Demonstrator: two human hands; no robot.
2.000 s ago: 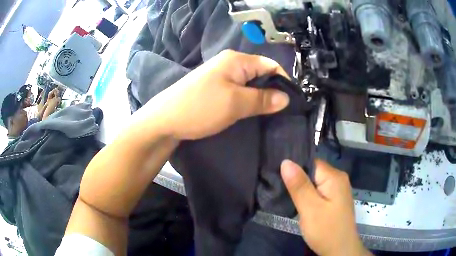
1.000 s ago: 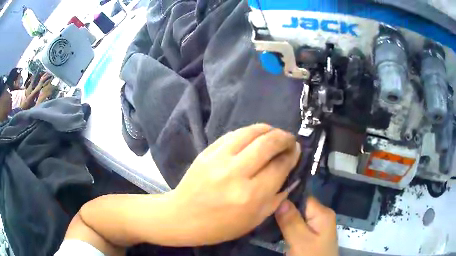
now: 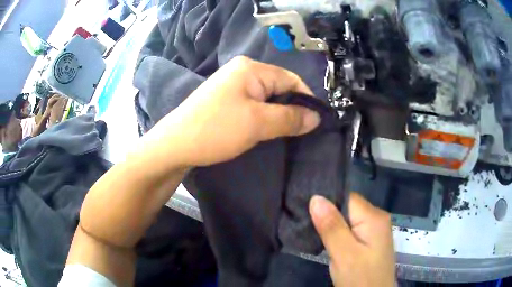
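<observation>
A dark grey garment (image 3: 241, 190) lies bunched left of the sewing machine (image 3: 387, 73) and hangs over the table's front edge. My left hand (image 3: 241, 112) pinches its folded dark edge between thumb and fingers, just left of the presser foot (image 3: 340, 105). My right hand (image 3: 356, 235) pinches the garment's right edge lower down, its thumb on top of a doubled band (image 3: 311, 179). The right edge of the cloth runs up to the needle area. My left fingertips are partly hidden by the cloth.
A blue round knob (image 3: 280, 37) is above the left hand. A white cover with an orange label (image 3: 444, 149) and a grey recessed tray (image 3: 412, 199) are at right, with dark lint. More dark cloth (image 3: 56, 190) hangs at far left. People (image 3: 25, 120) sit beyond it.
The view has tilted down, so the machine sits higher. My left hand has moved up along the edge near the presser foot, and the doubled band now lies spread open to view.
</observation>
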